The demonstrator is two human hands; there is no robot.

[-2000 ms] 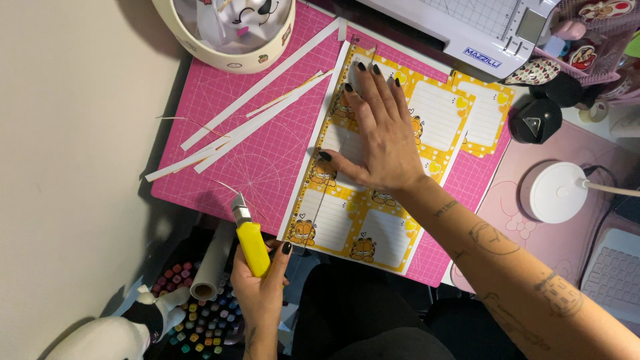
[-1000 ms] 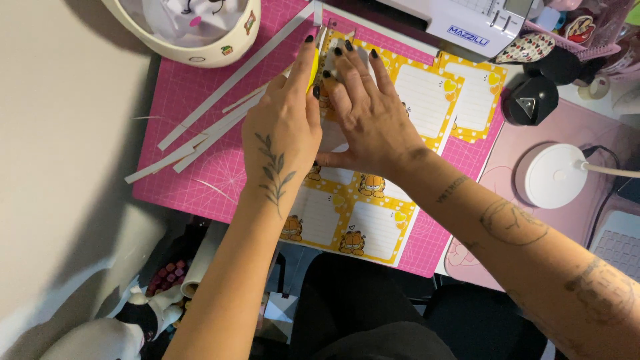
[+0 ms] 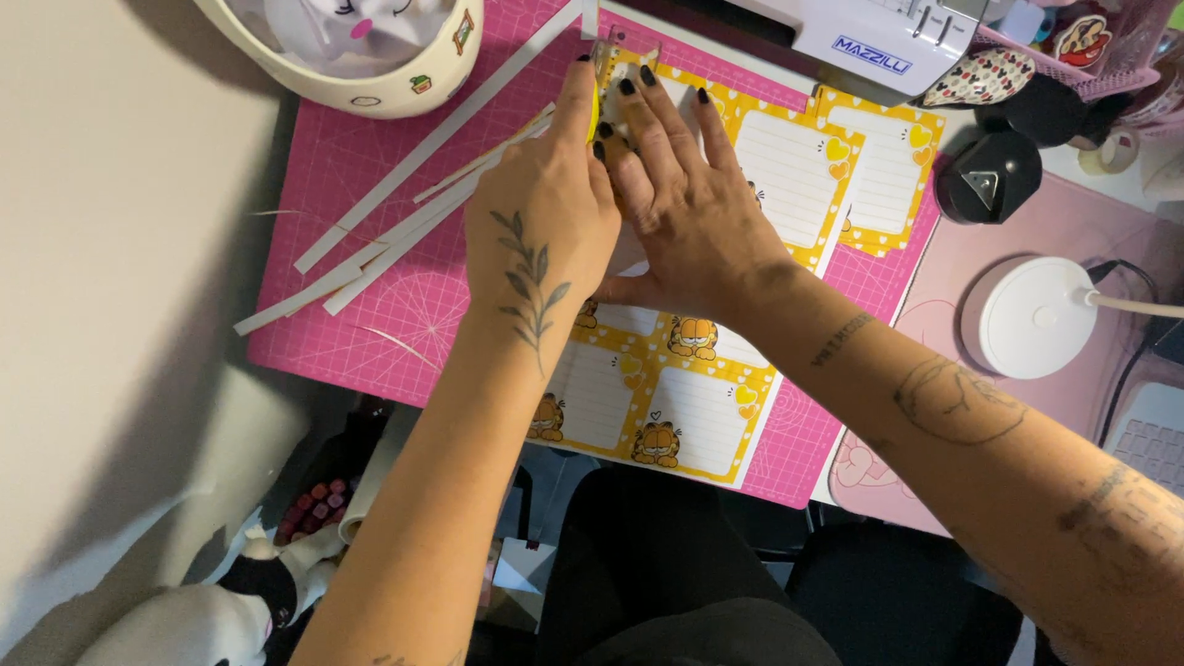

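My left hand (image 3: 546,194) grips a yellow utility knife (image 3: 594,113), mostly hidden under the fingers, near the upper left edge of a printed sheet. Flat across that sheet lies my right hand (image 3: 689,203), fingers spread, pressing on a clear ruler (image 3: 636,54) whose top end shows above the fingertips. The sheet (image 3: 638,407) has yellow borders, lined white panels and orange cartoon cats. It rests on a pink cutting mat (image 3: 407,231). The rest of the ruler and the blade are covered by my hands.
Thin cut paper strips (image 3: 444,134) lie on the mat's left part. Above them stands a cream bowl (image 3: 370,88). More yellow printed cards (image 3: 879,166), a black sharpener-like object (image 3: 988,176), a white round base (image 3: 1029,316) and a white machine (image 3: 869,42) are at the right and top.
My left hand, with the yellow knife, has moved up from the sheet's lower left corner to the ruler's top end. My right hand stays flat on the sheet.
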